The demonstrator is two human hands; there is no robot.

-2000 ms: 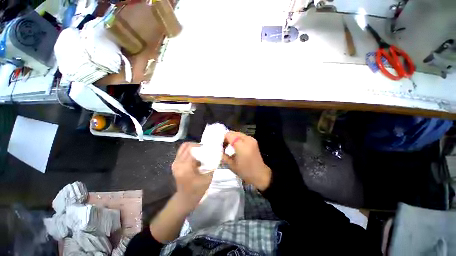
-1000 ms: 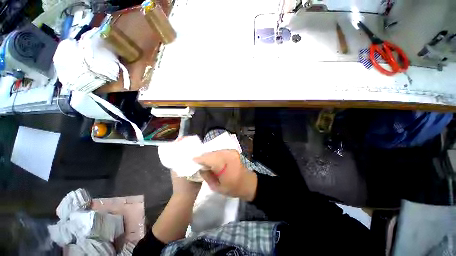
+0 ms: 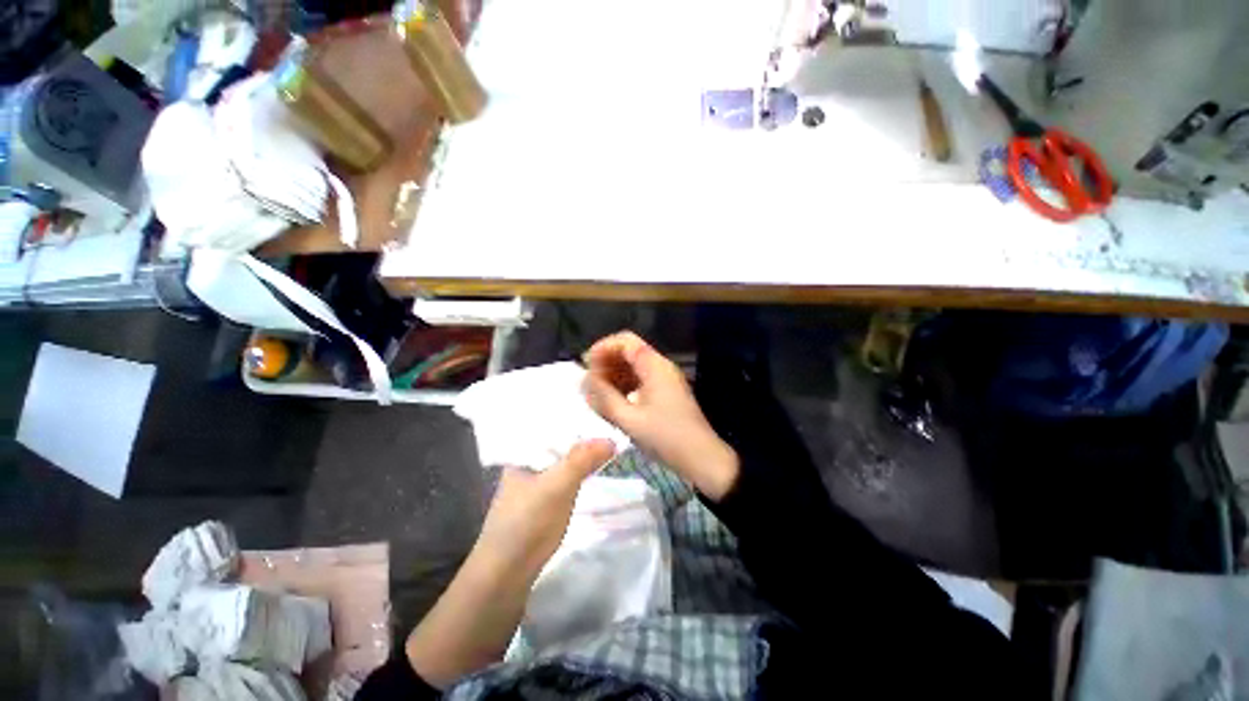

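Note:
A small white fabric piece [image 3: 527, 415] is held in front of me above my lap, spread fairly flat. My left hand [image 3: 545, 496] grips its lower edge, with the thumb on top near the right corner. My right hand [image 3: 655, 408] is at the piece's right edge with the fingers curled; whether it pinches the fabric is unclear. A pile of white pieces [image 3: 597, 564] lies on my lap over a green-grey checked cloth [image 3: 671, 655].
A wood-edged white sewing table [image 3: 589, 219] spans the front, with red-handled scissors [image 3: 1059, 174] and a brown-handled tool [image 3: 934, 121]. A white-rimmed bin [image 3: 318, 392] sits under its left edge. Bundled pieces [image 3: 226, 616] lie lower left.
The piece was compact in both hands, then folded open; now it lies flatter to the left. My right hand has moved up off its face to the right edge, and my left thumb now shows on top.

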